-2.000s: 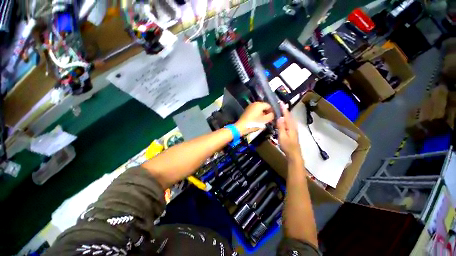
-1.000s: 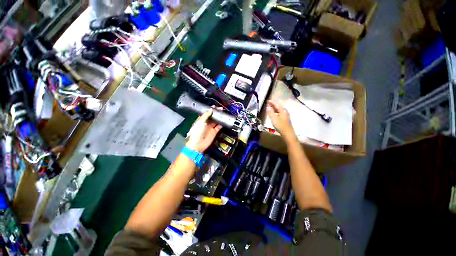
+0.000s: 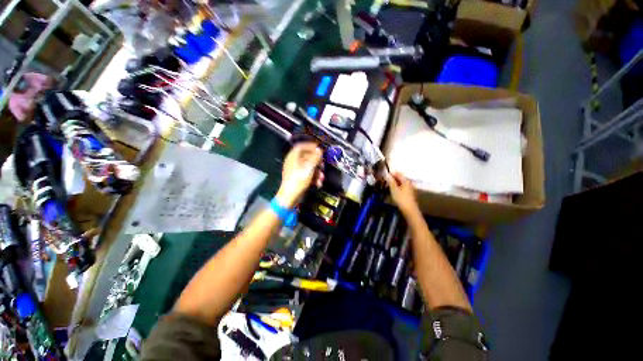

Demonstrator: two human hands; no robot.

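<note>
A hot-air brush with a dark, magenta-tinted barrel (image 3: 276, 120) lies slanted over the test unit (image 3: 343, 90). My left hand (image 3: 303, 169), with a blue wristband, is closed at the brush's inner end; its exact grip is blurred. Thin wires (image 3: 347, 163) trail from the brush to the right. My right hand (image 3: 403, 190) has its fingertips together on a thin cable (image 3: 381, 163) beside the wire ends, near the carton's left edge. A grey handle shell (image 3: 345, 63) lies across the far part of the test unit.
An open carton (image 3: 534, 151) at right holds a white sheet and black cord (image 3: 455, 142). A blue crate (image 3: 481, 271) of brush parts is below. Left are a paper sheet (image 3: 194, 190), green conveyor (image 3: 180, 257) and wired units (image 3: 84, 144). A yellow-handled tool (image 3: 310, 283) lies nearer me.
My left hand has left the grey shell it held and closed nearer the brush. My right hand has moved down to the wire ends and its fingers have come together. The view has shifted slightly.
</note>
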